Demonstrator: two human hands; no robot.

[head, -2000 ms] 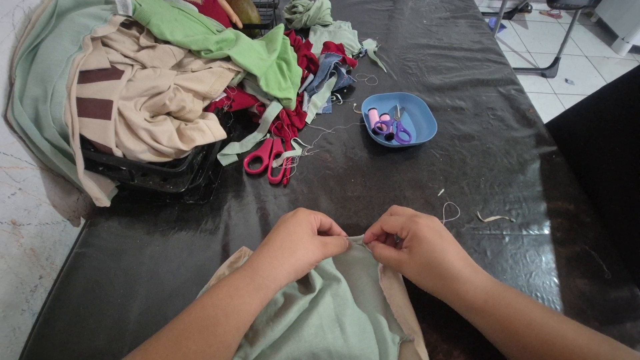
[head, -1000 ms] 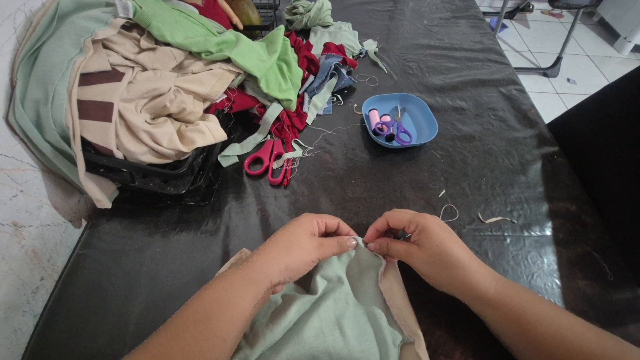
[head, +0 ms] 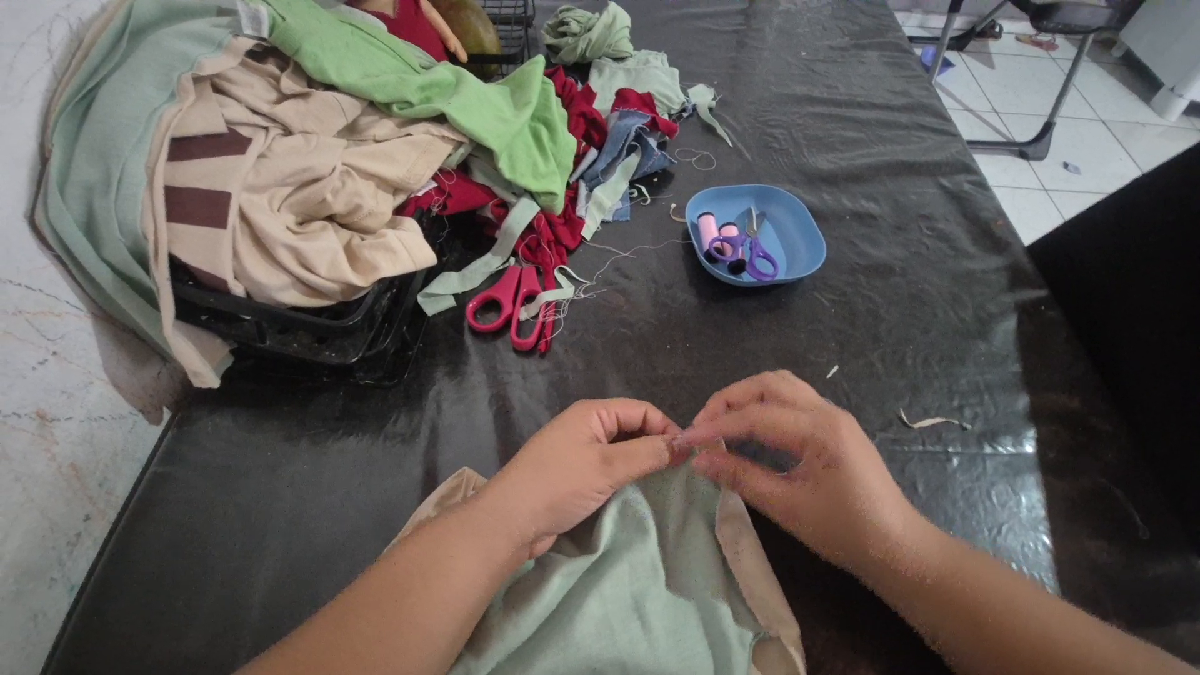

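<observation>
A light green fabric piece with beige edging (head: 628,581) lies toward me at the bottom of the view. My left hand (head: 600,459) pinches its upper edge between thumb and forefinger. Close against those fingertips is my right hand (head: 797,459), its thumb and forefinger near the same edge; whether it grips cloth, a needle or thread is too small to tell. Beyond the hands, red-handled scissors (head: 506,305) lie among thread and scraps. A blue plastic bowl (head: 802,239) holds pink thread spools (head: 709,230) and small purple-handled scissors (head: 761,258).
At the left, a black plastic basket (head: 281,328) is heaped with beige and green garments (head: 328,187). Red, denim and green fabric scraps (head: 628,141) lie beside it on the black table covering (head: 891,225). A thin scrap (head: 933,420) rests at right. A chair leg (head: 1059,103) stands beyond the table.
My right hand has shifted slightly, its fingers now more spread. The thread loop seen earlier on the table at right no longer shows. My left hand remains at the fabric edge.
</observation>
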